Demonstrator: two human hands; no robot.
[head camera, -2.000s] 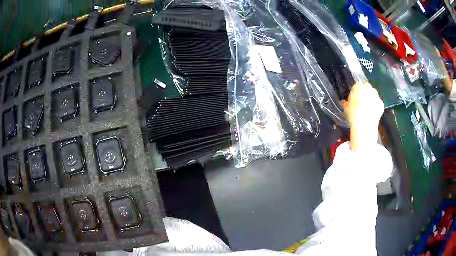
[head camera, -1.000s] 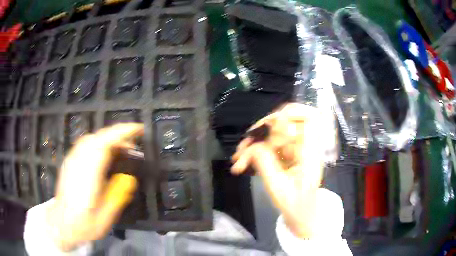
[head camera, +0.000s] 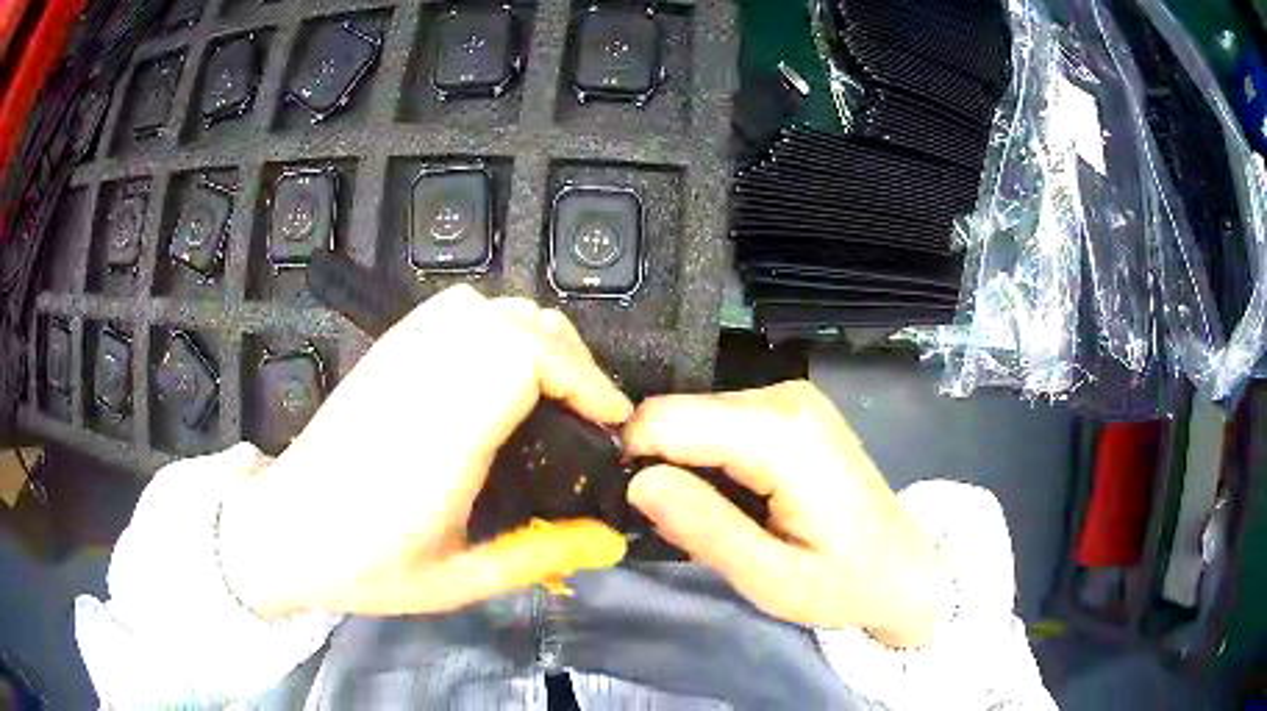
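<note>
My left hand (head camera: 417, 458), with an orange cover on the thumb, holds a black smartwatch body (head camera: 570, 472) close to my body. A black strap (head camera: 359, 292) sticks out beyond the back of this hand over the foam tray. My right hand (head camera: 764, 507) pinches at the watch's right edge with thumb and forefinger; a dark strap piece shows between its fingers. The fingertips of both hands nearly meet. The strap end and any pin are hidden by the fingers. The foam tray (head camera: 531, 174) holds watch bodies in square pockets, backs up.
A stack of black ridged straps (head camera: 868, 195) lies right of the tray. Clear plastic bags with black contents (head camera: 1035, 264) lie further right. A small pale piece (head camera: 793, 79) is on the green mat. A red object (head camera: 1116, 493) stands at lower right.
The right hand has come from the plastic bags to the left hand. Both hands now meet at the watch in front of my body. The view has shifted, showing the tray more centrally.
</note>
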